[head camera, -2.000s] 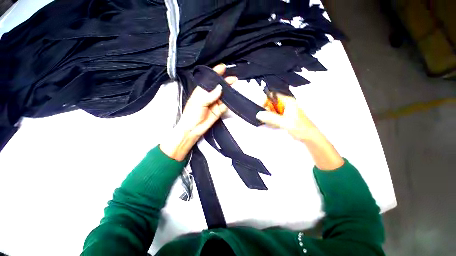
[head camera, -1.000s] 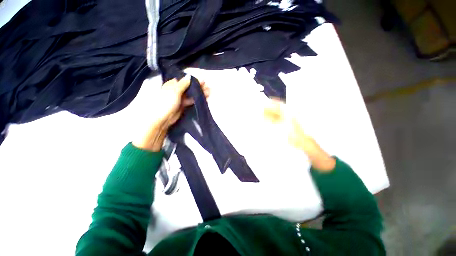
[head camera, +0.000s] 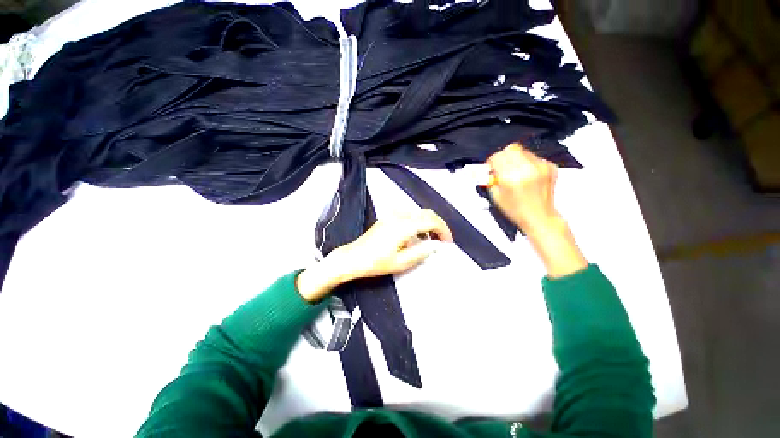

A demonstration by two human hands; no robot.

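Observation:
A heap of navy-black fabric strips [head camera: 248, 94] lies across the white table, gathered by a grey-white tie strip [head camera: 344, 94]. My left hand [head camera: 389, 246] is over the strips hanging down below the tie, its fingers curled; whether it grips anything is unclear. One loose strip [head camera: 457, 222] lies slanting between my hands. My right hand [head camera: 523, 184] is a fist at the lower edge of the fanned strip ends, with a speck of orange from the thread snips [head camera: 491, 180] showing. A dark strip end [head camera: 503, 214] lies just below it.
The tie strip's looped tail lies on the table [head camera: 205, 282] below my left wrist. Small white bits show among the strip ends at upper right. The table's right edge drops to a grey floor [head camera: 727, 316], with a brown padded object [head camera: 744, 94] beyond.
My left hand has moved down and right from near the tie, and one strip now lies apart to the right. My right hand has risen to the fanned ends.

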